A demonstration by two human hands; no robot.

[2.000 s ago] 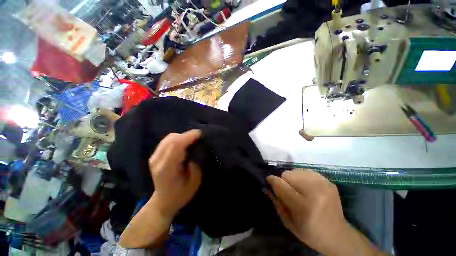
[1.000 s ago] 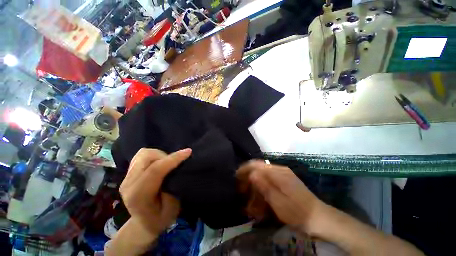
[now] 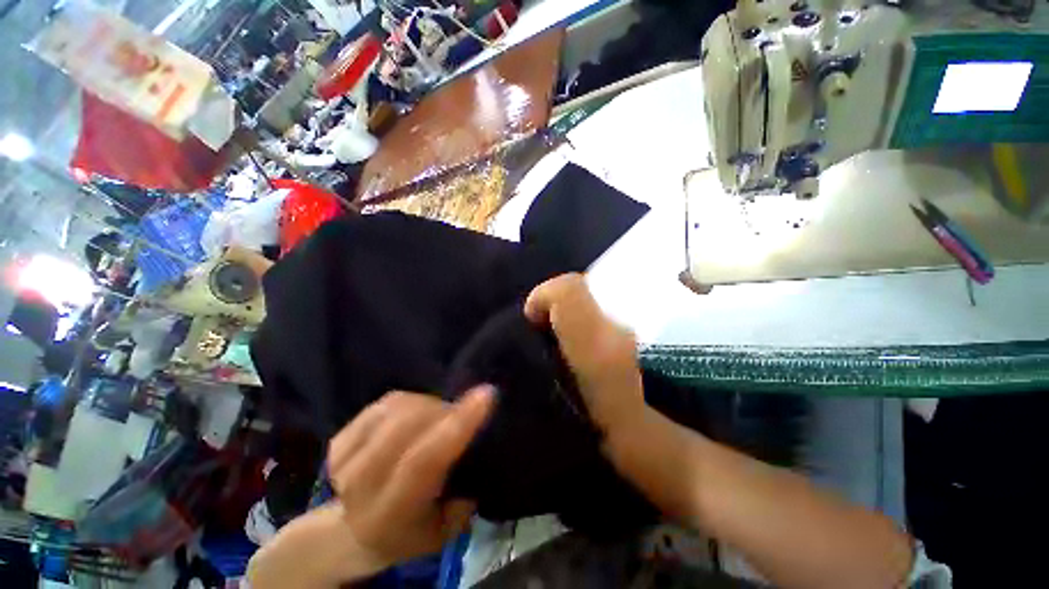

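Observation:
A large black cloth garment (image 3: 357, 299) lies over the left end of the white table and my lap. My left hand (image 3: 403, 472) grips it at the lower middle, thumb on top. My right hand (image 3: 592, 351) grips its right side near the table edge, fingers bent over the cloth. The cloth between my hands is bunched, with a faint light line near my right fingers. The undersides of both grips are hidden. A flat black cut piece (image 3: 581, 216) lies on the white table behind the garment, partly covered by it.
The cream sewing machine head (image 3: 788, 98) stands at the upper right. Thread snips (image 3: 957, 244) with pink and blue handles lie on its bed. The green table edge (image 3: 851, 372) runs below. A brown board (image 3: 472, 121), a red bag (image 3: 144, 144) and another machine (image 3: 224, 288) are behind and left.
My right hand has moved up from the garment's lower right onto its upper right part. My left hand has shifted right and lower. The cloth between them has been turned and bunched.

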